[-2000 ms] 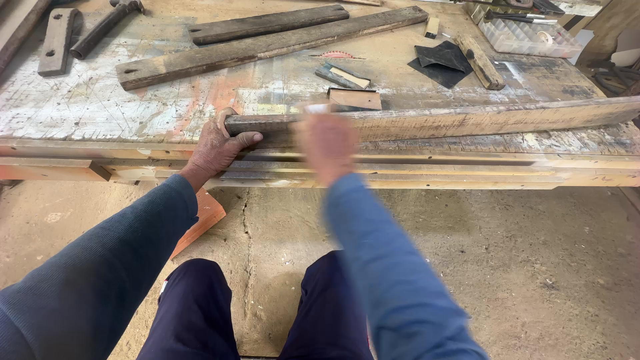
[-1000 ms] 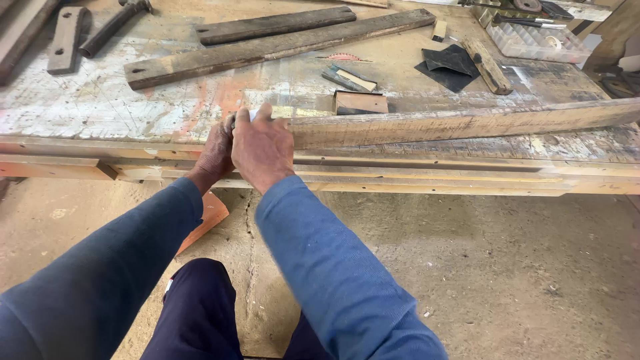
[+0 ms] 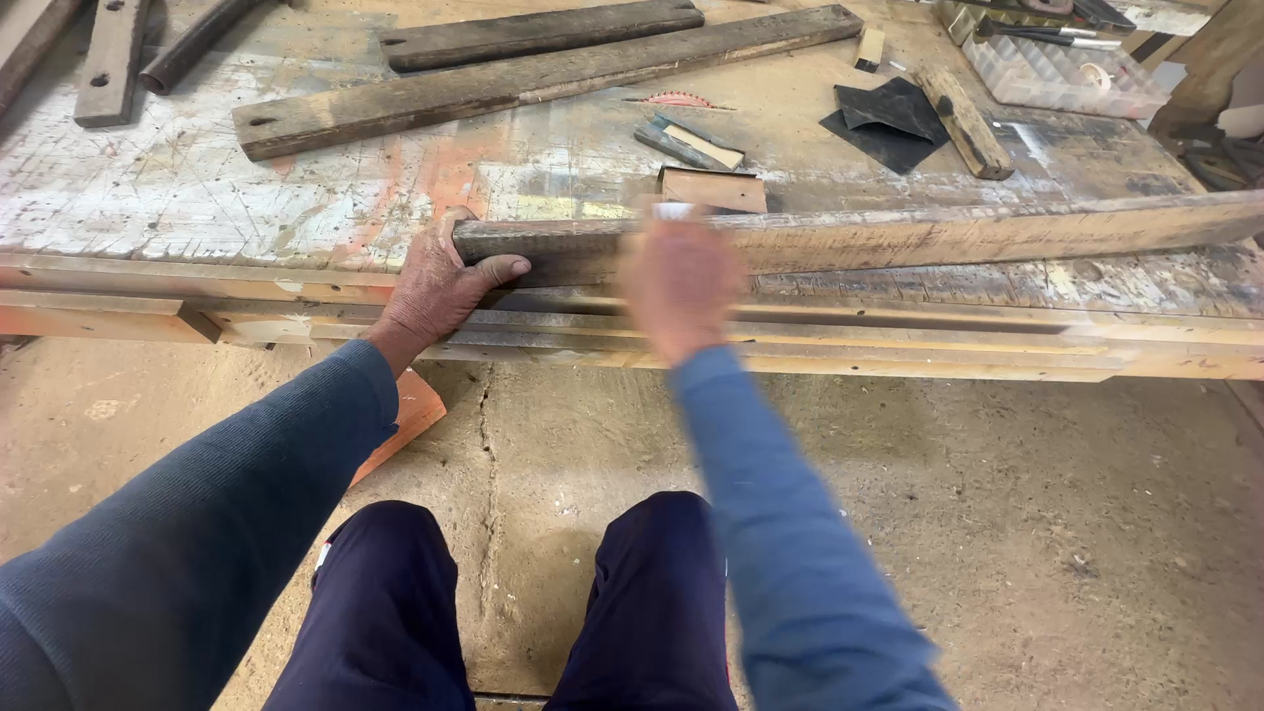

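A long worn wooden board [image 3: 889,237] lies on its face along the front of the paint-stained workbench [image 3: 326,212], its narrow edge up. My left hand [image 3: 439,286] grips its dark left end, thumb on the near side and fingers behind. Over the same board, right of the left hand, is my right hand [image 3: 686,276], blurred by motion. A small whitish bit shows at the top of that hand; what it holds cannot be made out. Just behind it lies a sanding block wrapped in abrasive paper [image 3: 713,190].
Two old boards [image 3: 553,84] [image 3: 543,32] lie farther back. Black sandpaper [image 3: 886,123], a wood offcut [image 3: 963,123], a folded abrasive piece [image 3: 689,141] and a plastic compartment box [image 3: 1066,74] are at the right. A hammer [image 3: 197,44] lies at the left.
My right hand was beside my left hand at the board's left end one second ago; it has moved right along the board. My left hand remains at that end.
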